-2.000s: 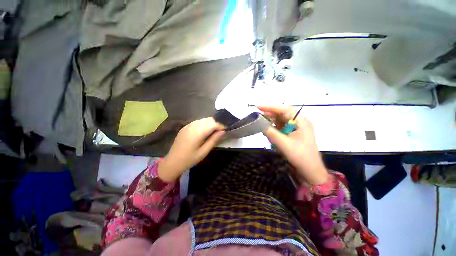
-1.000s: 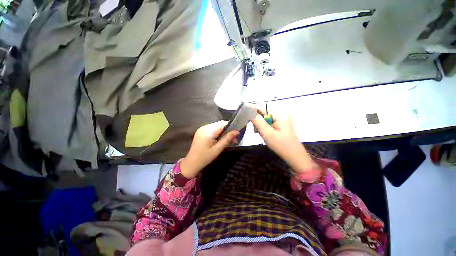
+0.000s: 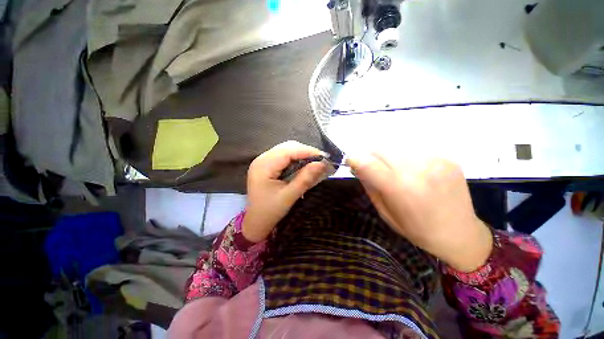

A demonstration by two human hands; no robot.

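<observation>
My left hand (image 3: pixel 275 185) is shut on a small dark folded strip (image 3: pixel 301 167) at the table's front edge. My right hand (image 3: pixel 424 202) is curled, back up, with its fingertips at the strip's right end; a thin pale line shows between the hands. Whether the right fingers grip it, and whether the snips are in that palm, is hidden. A brown panel (image 3: pixel 255 83) lies flat left of the needle area, with a yellow-green five-sided patch (image 3: pixel 184 143) on it.
The sewing machine's presser area (image 3: pixel 346 59) is behind the hands, with its white bed (image 3: pixel 430 73) to the right. Grey-brown cloth pieces (image 3: pixel 56 86) cover the back left. A small brown square (image 3: pixel 523 152) is on the tabletop at right. Blue cloth (image 3: pixel 83 242) lies below table level.
The strip has turned and is now mostly covered by the left fingers. My right hand has turned back up, and the blue-green snips handle seen in it earlier is hidden. The view has shifted.
</observation>
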